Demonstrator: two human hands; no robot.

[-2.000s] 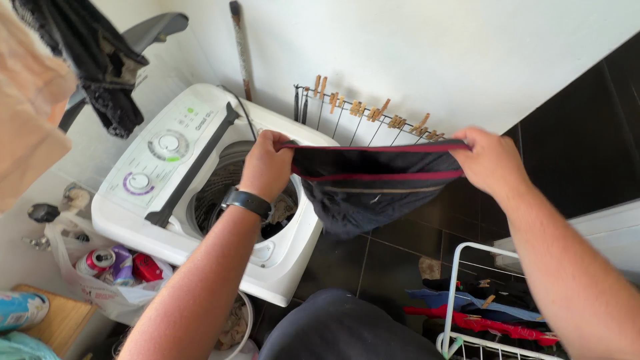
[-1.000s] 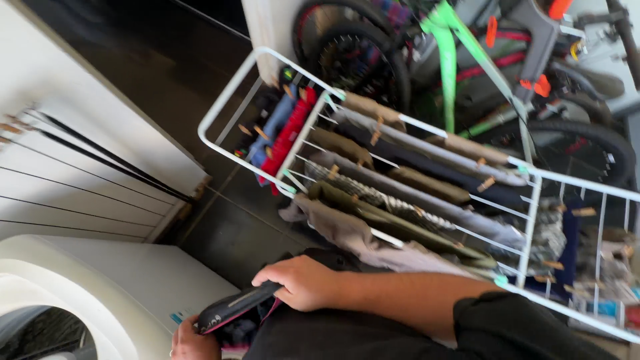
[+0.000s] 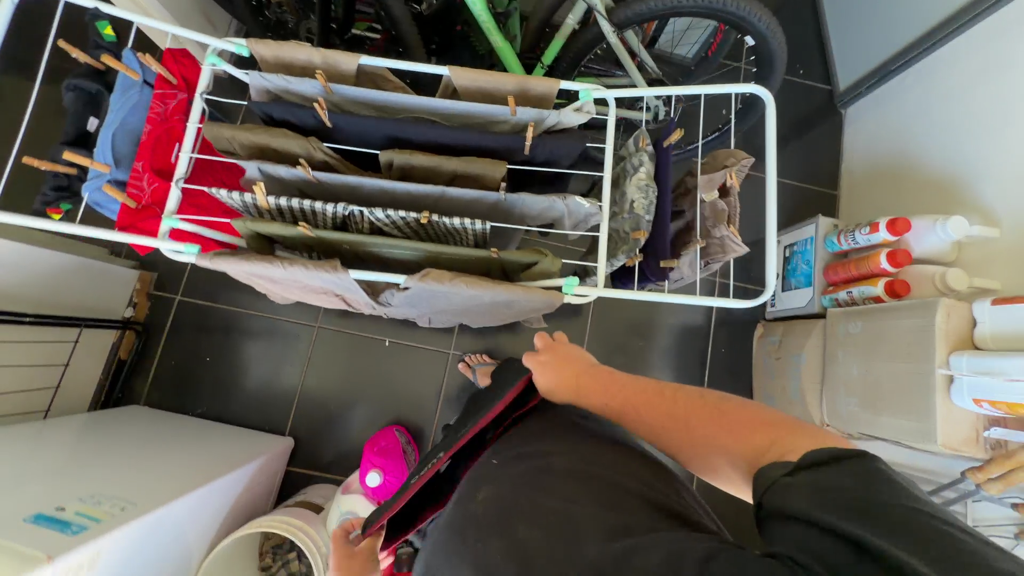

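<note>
A black garment with a dark red inner edge (image 3: 456, 448) is stretched by its waistband in front of the body. My left hand (image 3: 354, 550) grips one end of the band at the bottom of the view. My right hand (image 3: 558, 366) holds the other end, higher up and further right. Beyond the hands stands a white folding drying rack (image 3: 688, 300) with many garments over its bars, among them a red garment (image 3: 164, 136), an olive garment (image 3: 400, 250) and a checked cloth (image 3: 344, 218). Wooden clothespins (image 3: 260, 195) hold several of them.
A white washing machine (image 3: 144, 480) is at the lower left, beside a white bucket (image 3: 240, 544) and a pink bottle (image 3: 388, 464). Bicycles (image 3: 680, 24) stand behind the rack. At the right are cardboard boxes (image 3: 888, 376) and spray cans (image 3: 868, 266). A dark tiled floor (image 3: 368, 384) lies between.
The view has swung away from the washing machine's open top to the drying rack. The black garment remains in both hands; its band is stretched wider than one second ago.
</note>
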